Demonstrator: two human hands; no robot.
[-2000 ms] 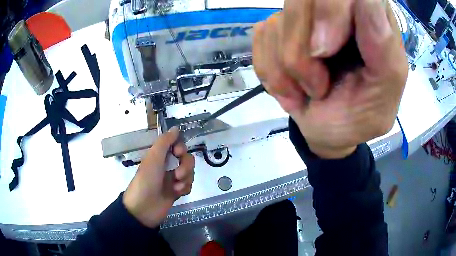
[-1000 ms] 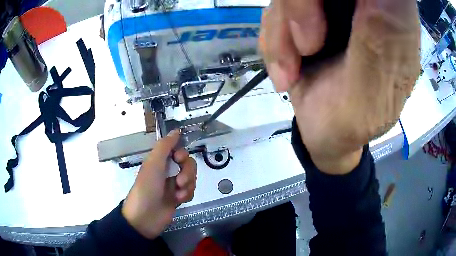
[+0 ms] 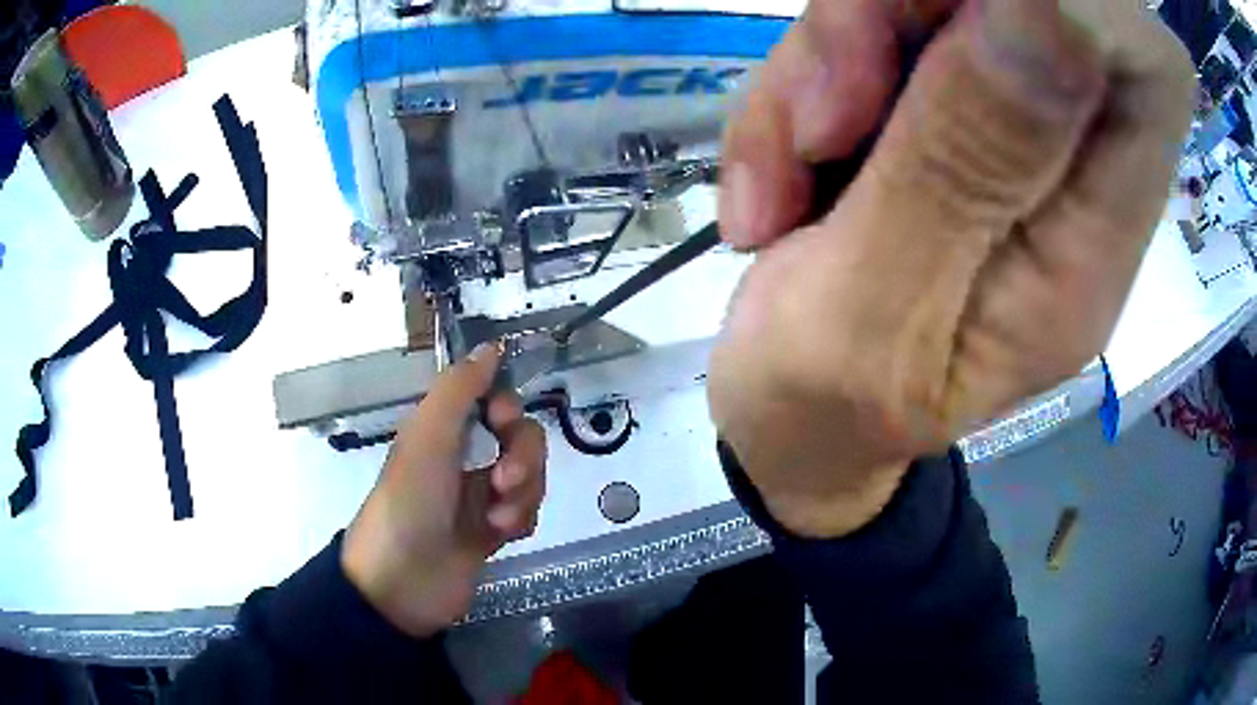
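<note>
My right hand is large and close to the camera, closed around the mostly hidden dark handle of a screwdriver. Its thin dark shaft slants down left, and its tip meets a small shiny metal part on the machine bed. My left hand holds the near side of this small metal part between thumb and fingers, just right of the upright presser foot area. The white sewing machine has a blue stripe and "JACK" lettering. A small open metal frame stands above the bed.
Black tape lies loosely heaped on the white table at left. A brownish-silver cylinder and an orange-red object are at upper left. A pale flat metal block juts left from the machine. A measuring tape runs along the front edge.
My right hand has rolled over, showing more of its back, and its wrist has moved left. The screwdriver tip stays at the metal part. My left hand keeps its hold.
</note>
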